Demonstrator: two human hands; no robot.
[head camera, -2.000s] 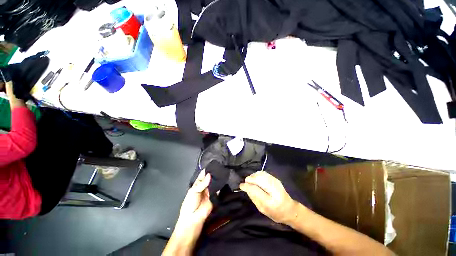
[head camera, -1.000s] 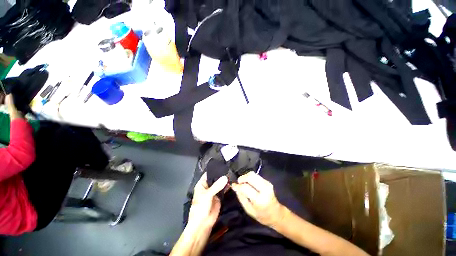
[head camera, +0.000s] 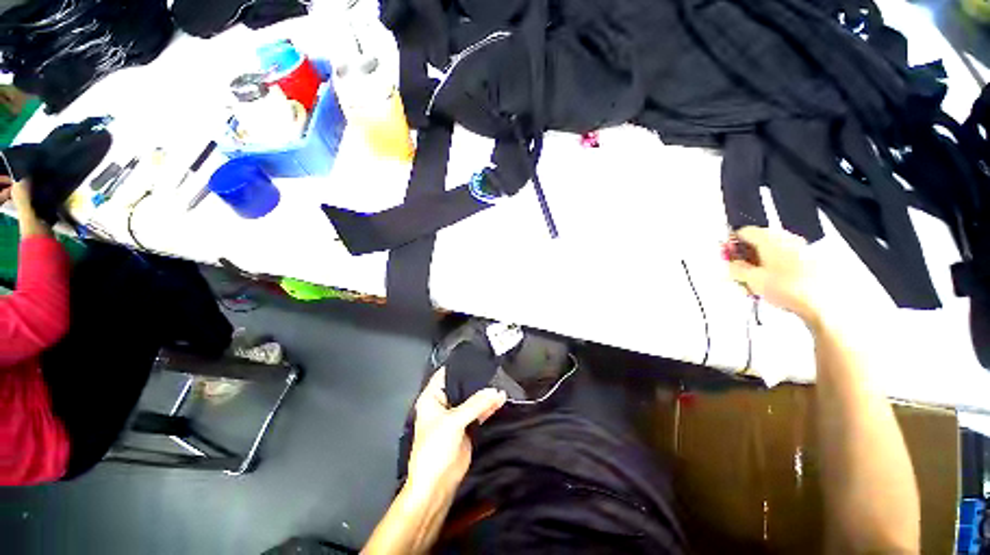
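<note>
A black bag piece (head camera: 532, 363) with a thin pale edge trim and a small white patch lies on my lap below the table edge. My left hand (head camera: 454, 417) pinches its dark cloth between thumb and fingers. My right hand (head camera: 773, 266) is over the table at the right, its fingers closed around the red-handled snips (head camera: 738, 252). Only a bit of red and dark shows; the rest of the snips is hidden by the fingers. A thin dark cord (head camera: 698, 309) lies on the table left of my right hand.
A black bag pile (head camera: 651, 65) with hanging straps covers the back. Black straps (head camera: 413, 222) cross mid-table. A blue tray (head camera: 309, 146) of containers, an orange-yellow bottle (head camera: 388, 128) and a blue cup (head camera: 244, 190) stand left. A cardboard box (head camera: 722, 466) is below right. A person in red sits left.
My right hand has left the cloth on my lap, moved up and right over the table and taken hold of the snips that lay there. My left hand still holds the cloth.
</note>
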